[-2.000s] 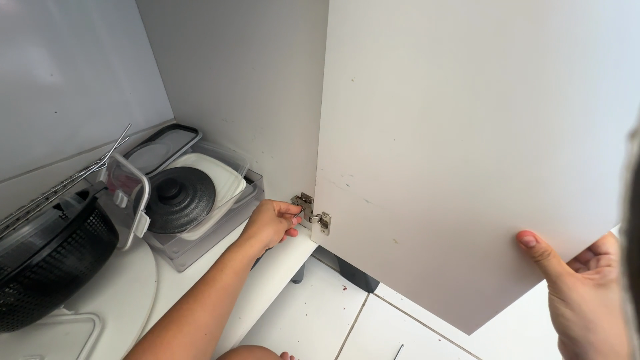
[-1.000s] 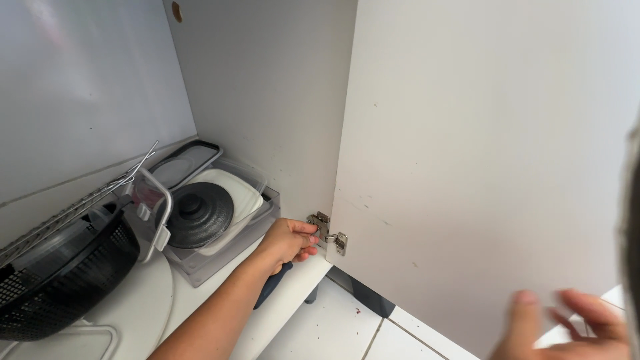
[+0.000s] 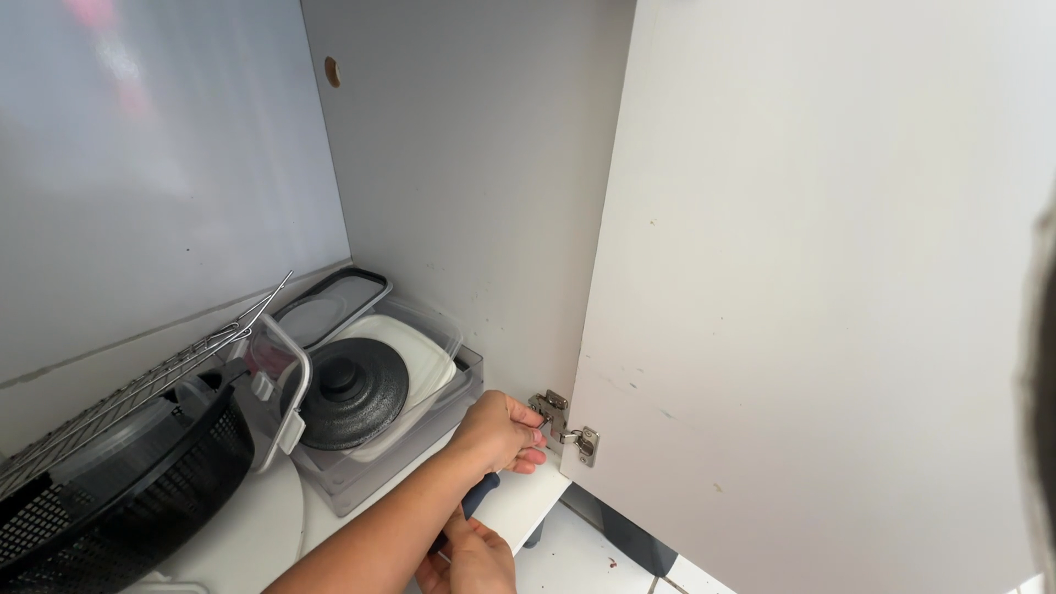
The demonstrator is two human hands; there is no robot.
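My left hand (image 3: 503, 433) reaches from the lower left, its fingertips pinched round the thin metal end of a tool, probably a screwdriver, against the metal concealed hinge (image 3: 553, 412). That hinge joins the inner cabinet side panel (image 3: 470, 181) to the white cabinet door (image 3: 792, 272), which stands open at the right. Below my left forearm, my right hand (image 3: 474, 557) is closed round the tool's dark blue handle (image 3: 478, 493). Most of the shaft is hidden behind my left hand.
On the cabinet floor at the left stand a black perforated basket (image 3: 165, 495), a wire rack (image 3: 148, 388) and a clear plastic bin (image 3: 396, 478) holding a dark knobbed lid (image 3: 346, 392) and container lids. White floor tiles (image 3: 577, 561) show beneath the door.
My right hand has left the door's edge at the right and come to the blue handle under my left forearm. My left hand has stayed at the hinge.
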